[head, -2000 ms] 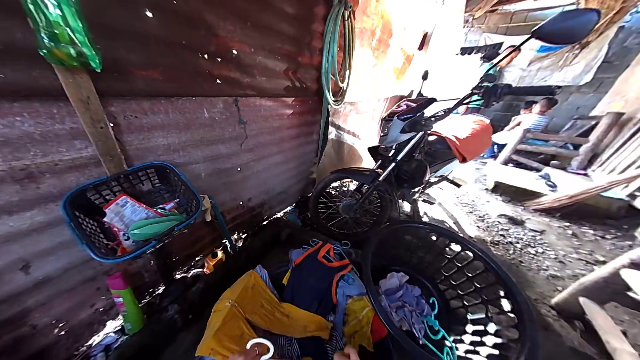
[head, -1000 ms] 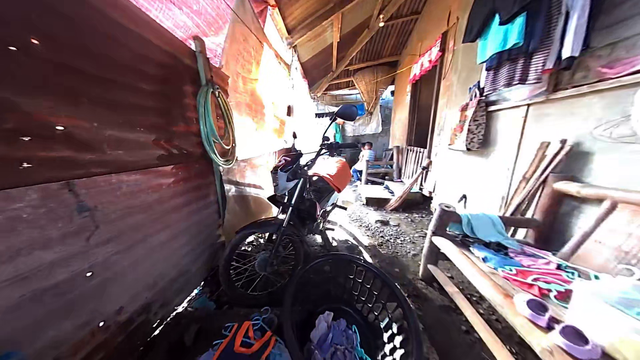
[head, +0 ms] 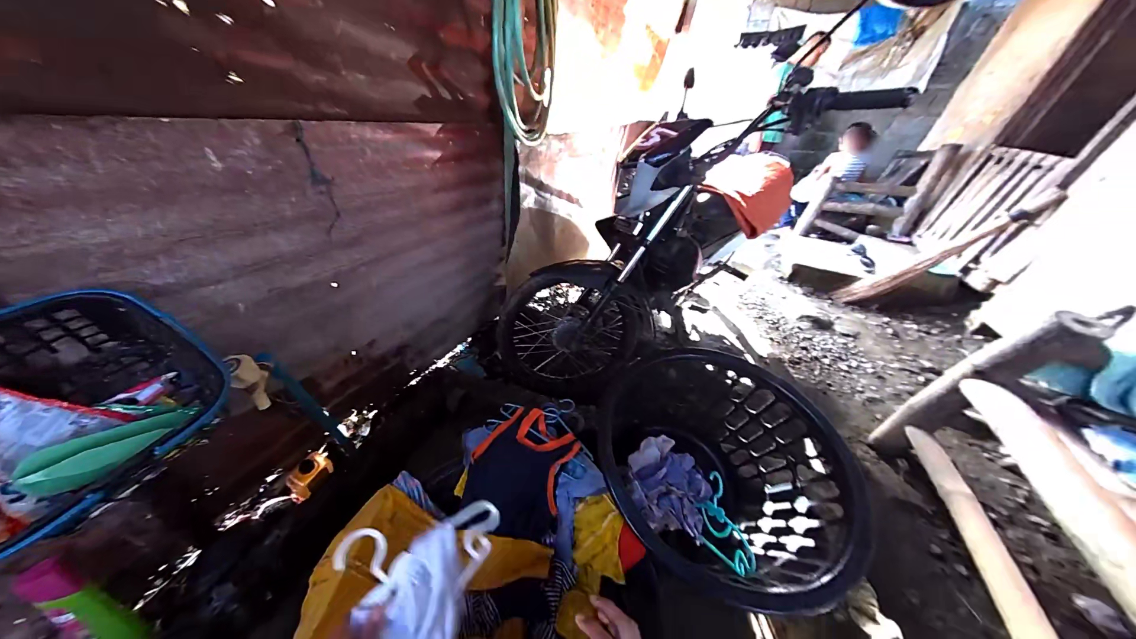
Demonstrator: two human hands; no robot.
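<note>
At the bottom edge, my left hand [head: 362, 623] is blurred and mostly cut off, closed on a bunch of white plastic hangers [head: 424, 577], possibly with white cloth among them. My right hand [head: 611, 619] shows only its fingers, beside a small mustard-brown piece of cloth; its grip is unclear. Under and beyond the hands lies a pile of clothes: a mustard garment [head: 355, 550], a dark sleeveless top with orange trim [head: 510, 475] and a yellow cloth [head: 596, 537]. To the right, a black plastic laundry basket [head: 839, 497] leans open, holding a crumpled lavender cloth [head: 666, 486] and teal hangers [head: 729, 532].
A motorcycle [head: 657, 213] stands beyond the pile. At left are a blue-rimmed basket [head: 200, 355] and a green bottle with pink cap [head: 89, 608]. A corrugated metal wall [head: 248, 204] borders the left. Wooden bench parts [head: 976, 532] are at right. Two people are in the background.
The view swung right and has come back toward the clothes pile. Several white hangers now show at the left hand, where one white hook showed two seconds ago.
</note>
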